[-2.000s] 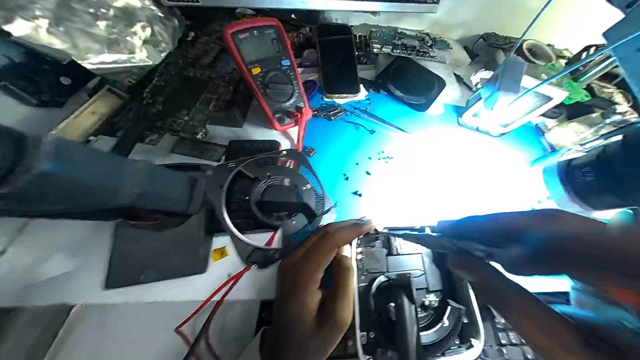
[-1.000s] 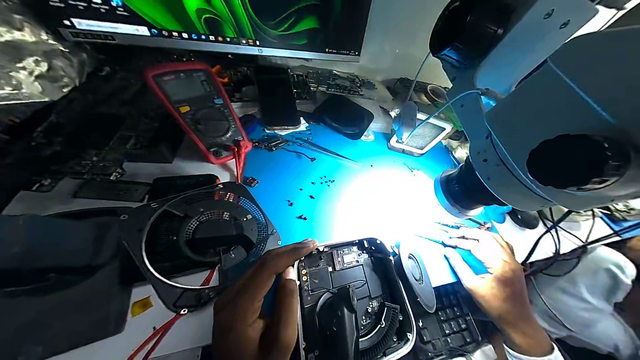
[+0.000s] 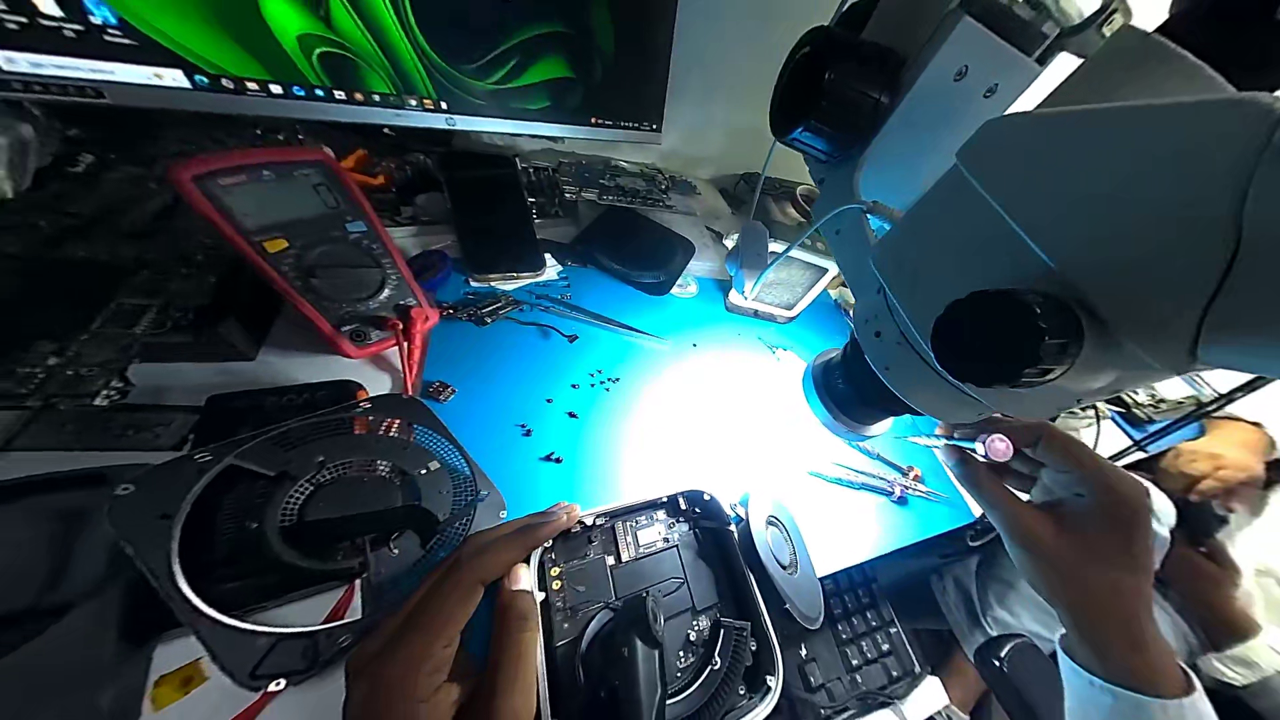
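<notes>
My left hand (image 3: 460, 620) holds the left rim of an opened square electronic device (image 3: 650, 600), whose circuit board, fan and black inner parts show. At the right, my right hand (image 3: 1060, 520) grips a small screwdriver (image 3: 970, 445) with a pinkish round end cap, pointing left under the microscope. Several screwdrivers (image 3: 870, 482) lie on the blue mat just left of that hand. A round grey cover (image 3: 785, 555) leans against the device's right side. Small screws (image 3: 572, 414) are scattered on the mat beyond the device.
A microscope (image 3: 1060, 270) overhangs the right. A red multimeter (image 3: 305, 250), a phone (image 3: 490, 215) and tweezers (image 3: 590, 318) lie farther back, below a monitor (image 3: 400, 60). A black fan housing (image 3: 320, 530) is at left, a keyboard (image 3: 850, 640) near right. Another person's hand (image 3: 1215, 460) is at far right.
My right hand has moved from over the device to the right, by the screwdrivers, and now holds one. My left hand stays on the device's rim. The view has shifted.
</notes>
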